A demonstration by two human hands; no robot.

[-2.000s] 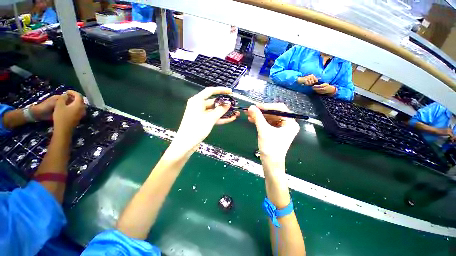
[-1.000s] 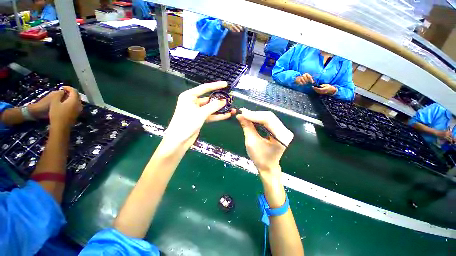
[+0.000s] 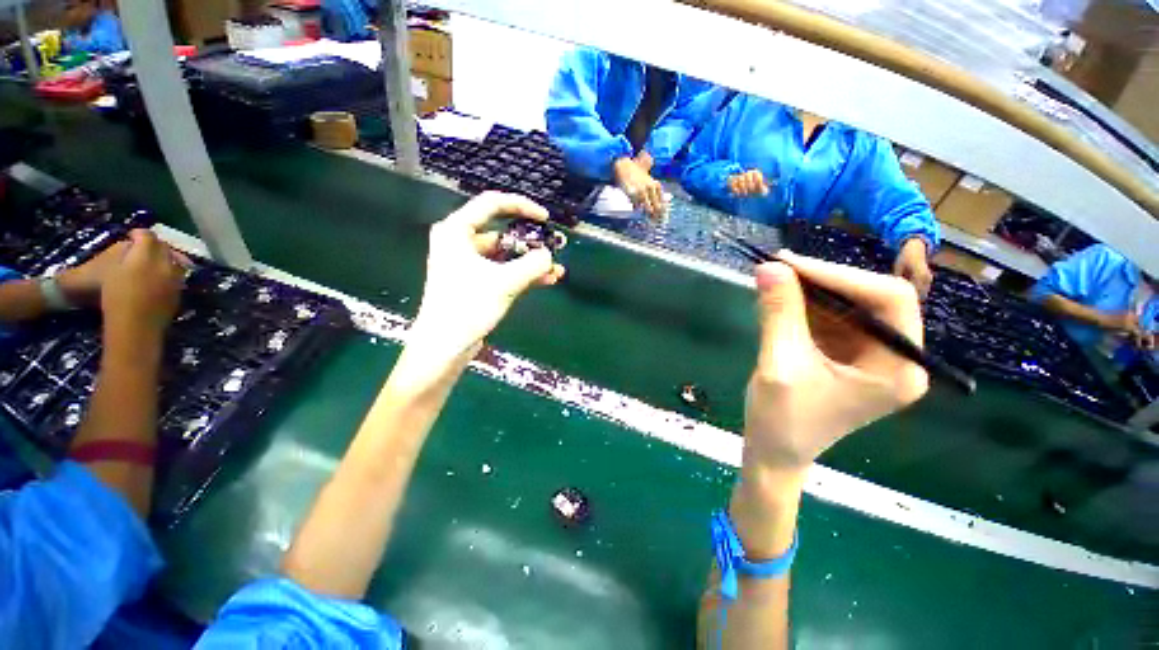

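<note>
My left hand [image 3: 470, 273] pinches a small round black assembly [image 3: 525, 239] with silvery bits between thumb and fingers, above the green belt. My right hand [image 3: 833, 349] is to its right, apart from it, and holds slim black tweezers [image 3: 877, 328] like a pen, tips pointing up and left. A blue wrist strap [image 3: 752, 559] is on my right wrist. Another round black assembly [image 3: 569, 505] with a pale middle lies on the green belt [image 3: 508, 444] below my hands.
A white worn divider strip [image 3: 585, 400] crosses the belt, with a small dark piece [image 3: 690, 396] beyond it. Black trays [image 3: 242, 343] and a neighbour's hands [image 3: 140, 279] are at left. Across are workers in blue, a pale dotted tray [image 3: 712, 231] and black trays. White uprights [image 3: 184, 140] and an overhead shelf frame the view.
My right hand with the tweezers has moved right, away from the assembly. My left hand has shifted slightly left and turned the assembly. Across the line, a second worker has come beside the first.
</note>
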